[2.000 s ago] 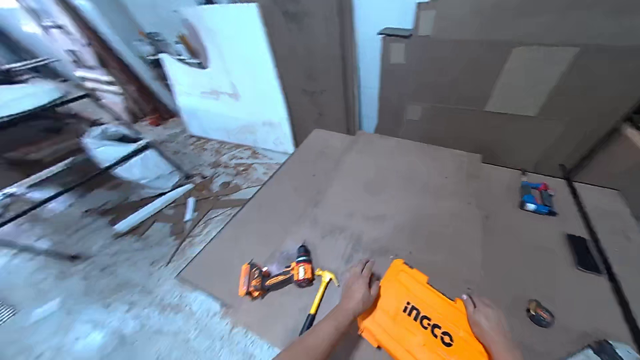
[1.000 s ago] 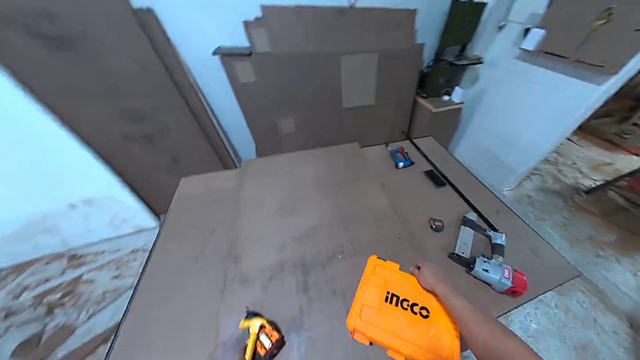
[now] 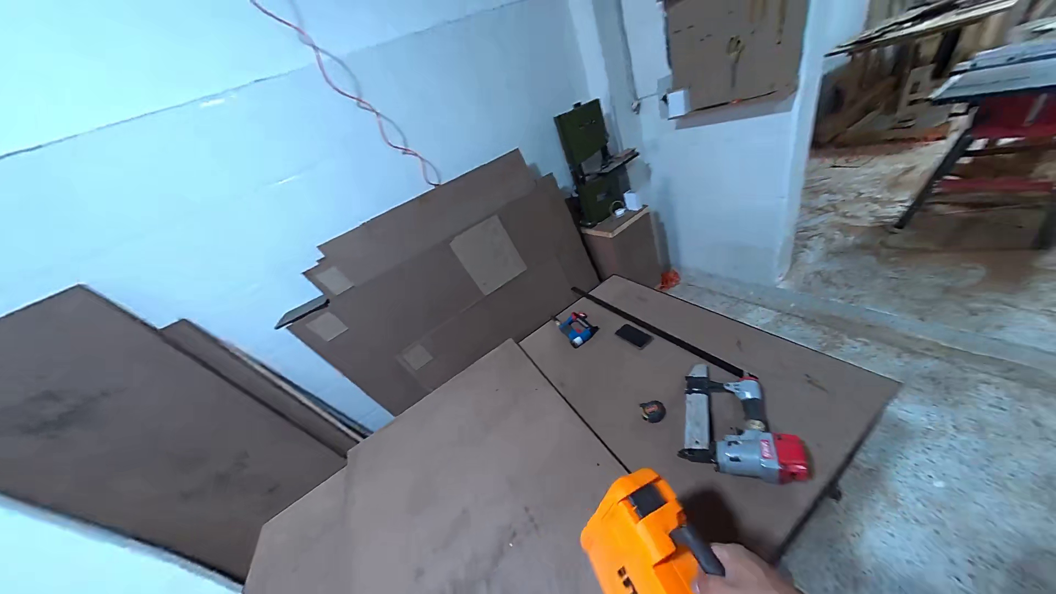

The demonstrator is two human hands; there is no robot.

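Note:
An orange INGCO plastic tool case is at the bottom of the head view, tilted above the brown board tabletop. My right hand is closed around its black handle at the lower right, partly cut off by the frame. My left hand is out of view. Beyond the case, a grey and red pneumatic nailer lies on the board, with a small round tape measure to its left. Farther back are a black phone and a small blue and red tool.
A long dark strip crosses the tabletop. Brown sheets lean on the wall behind, and large boards stand at left. A green bandsaw-like machine stands on a cabinet in the corner. A doorway opens at right.
The view has swung far to the right. The case, earlier lying flat-side up with both hands on it, is now tilted and held by the handle in my right hand. My left hand has left view.

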